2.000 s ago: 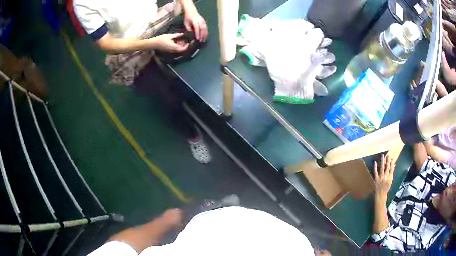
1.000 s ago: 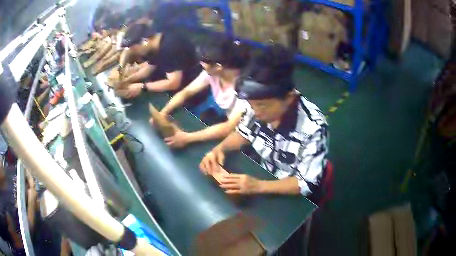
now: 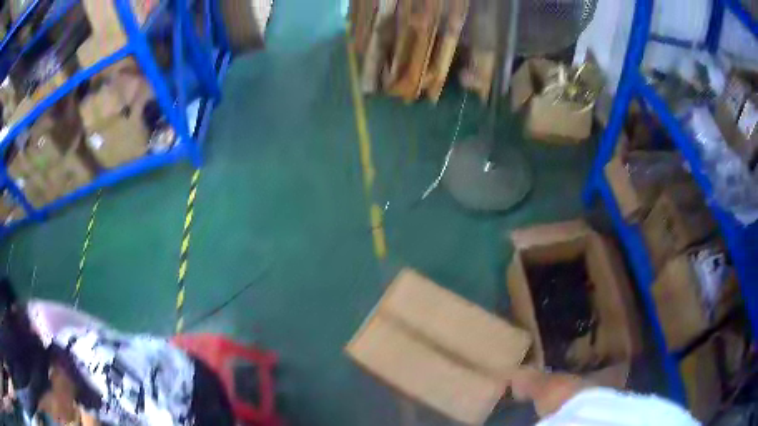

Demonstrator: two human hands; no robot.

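Note:
A closed brown carton [image 3: 440, 345] lies low in front of me, with a seam along its top. My right hand [image 3: 544, 389] reaches in from the lower right below a white sleeve. It is blurred and overlaps the carton's right corner; its fingers are not clear, so I cannot tell if it grips. An open carton [image 3: 619, 320] with dark parts inside stands on the floor just behind and right of the closed one. My left hand is out of the picture.
A red stool [image 3: 245, 378] is beside a seated person in a patterned shirt at lower left. A round stand base [image 3: 489, 176] and an open carton with scraps [image 3: 558, 116] are farther back. Blue racks [image 3: 619, 125] with cartons stand right and left. Wooden slats [image 3: 415, 50] are at the top.
The view has swung from the green bench, tube frame and seated workers to the floor, racks and cartons. The closed carton and my right hand over its corner now show.

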